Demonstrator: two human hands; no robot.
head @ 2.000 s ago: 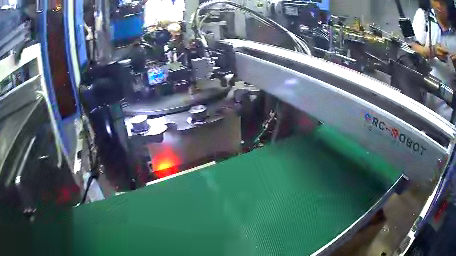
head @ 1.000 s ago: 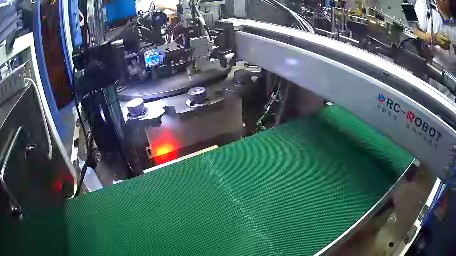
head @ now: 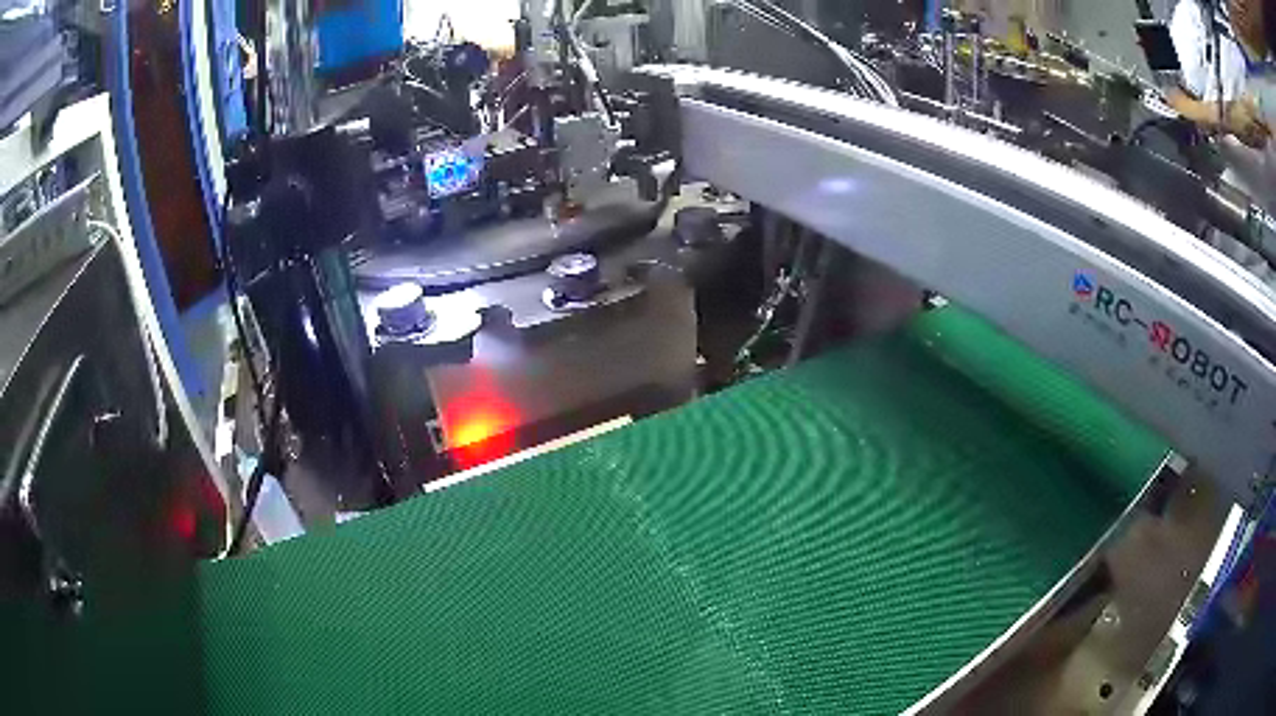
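Note:
A wide green ribbed conveyor belt (head: 560, 588) fills the lower middle of the view, with a pale seam line running across it. A long silver-white beam marked "RC-ROBOT" (head: 896, 210) runs over the far right side of the belt. A glowing red light (head: 480, 424) shows beside the belt's far edge. Behind it is a dark round plate (head: 504, 245), with small round metal fixtures (head: 572, 277) in front of it. Neither my left hand nor my right hand is in view.
A dark steel cabinet with a curved handle (head: 84, 448) stands at the left, near a blue-edged frame post (head: 164, 154). A small lit blue screen (head: 451, 171) is at the back. Another person's arm (head: 1215, 118) shows at the upper right.
The view has shifted slightly, after a larger, blurred shift before. The belt seam looks sharper than two seconds ago. No hand has come into view.

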